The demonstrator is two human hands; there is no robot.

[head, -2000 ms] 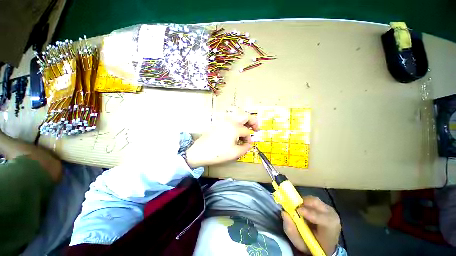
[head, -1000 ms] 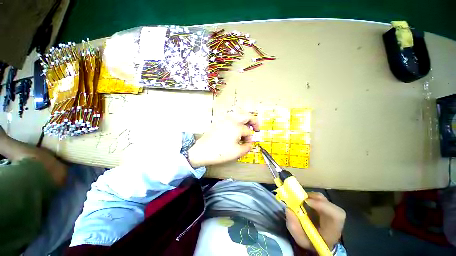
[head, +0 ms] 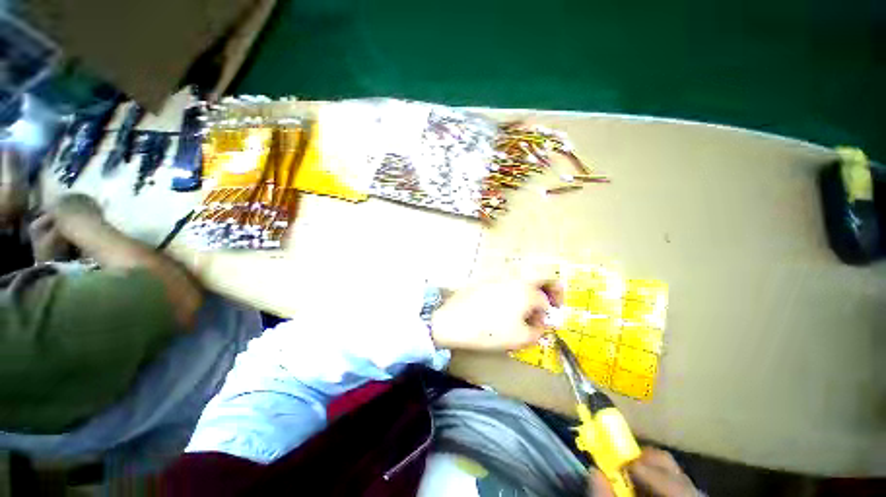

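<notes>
A yellow PCB panel (head: 631,335) lies on the tan bench in front of me. My left hand (head: 495,313) rests over its left part with thumb and forefinger pinched together; a small pale thing shows at the fingertips, too blurred to name surely. My right hand (head: 656,478), partly cut off by the lower edge, holds the yellow soldering iron (head: 610,442). The iron's dark tip points up and left and meets the panel right by my left fingertips.
Panels with leads attached (head: 248,209) lie at the left. Beside them are blank yellow panels (head: 335,175), a clear bag of connector leads (head: 437,160) and loose leads (head: 525,160). A black holder with a yellow piece (head: 853,209) stands far right. Another person's arm (head: 126,252) is at the left.
The camera view has swung left, so the bench things appear lower and further right, and more of the neighbour shows. Both hands and the iron keep about the same place at the panel.
</notes>
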